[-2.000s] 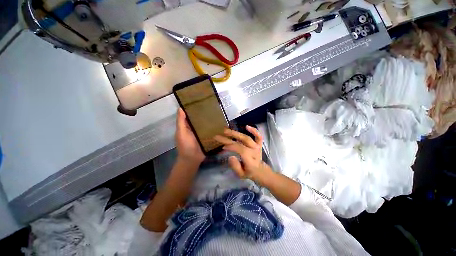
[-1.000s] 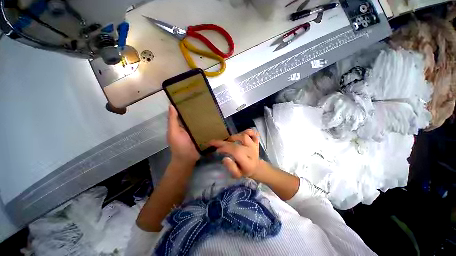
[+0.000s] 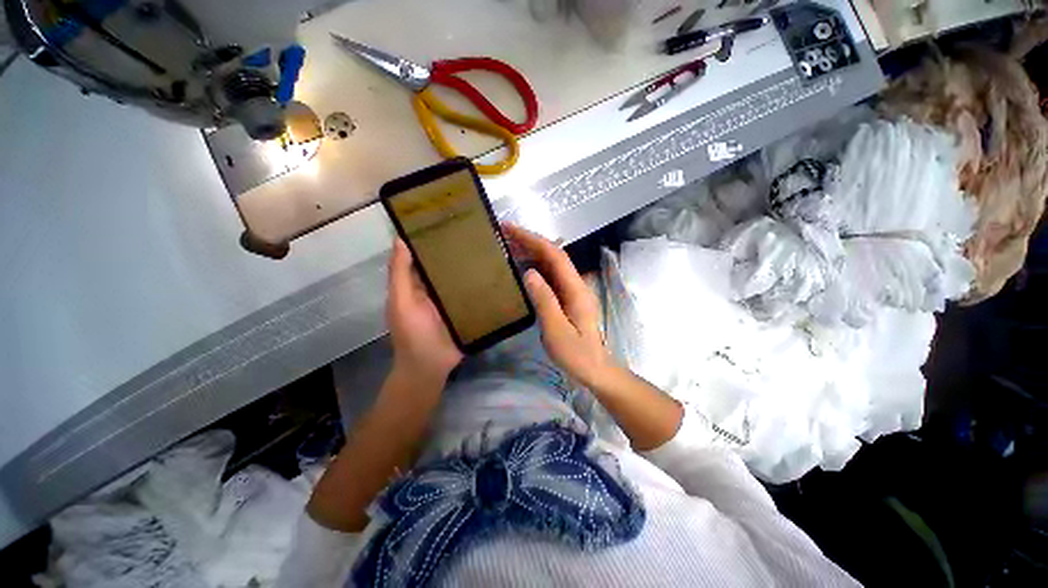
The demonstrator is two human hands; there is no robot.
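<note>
A black smartphone (image 3: 460,255) with a lit yellowish screen is held upright over the table's front edge and my lap. My left hand (image 3: 418,312) is around its left side, with the thumb along the edge and the other fingers hidden behind it. My right hand (image 3: 563,301) is at its right side, fingers against or just behind the right edge; the fingertips are partly hidden. The screen text is too blurred to read.
Scissors (image 3: 480,101) with red and yellow loops lie behind the phone. The sewing machine's needle area (image 3: 282,144) is lit at left. Snips (image 3: 667,87), a pen (image 3: 715,35) and a parts tray (image 3: 816,44) lie at right. White bundles (image 3: 781,345) fill the right side; more white fabric (image 3: 149,517) lies lower left.
My right hand has moved from the lower screen, where its fingers touched, to the phone's right edge. The phone has shifted slightly left in view since the first frame. My left hand still holds it.
</note>
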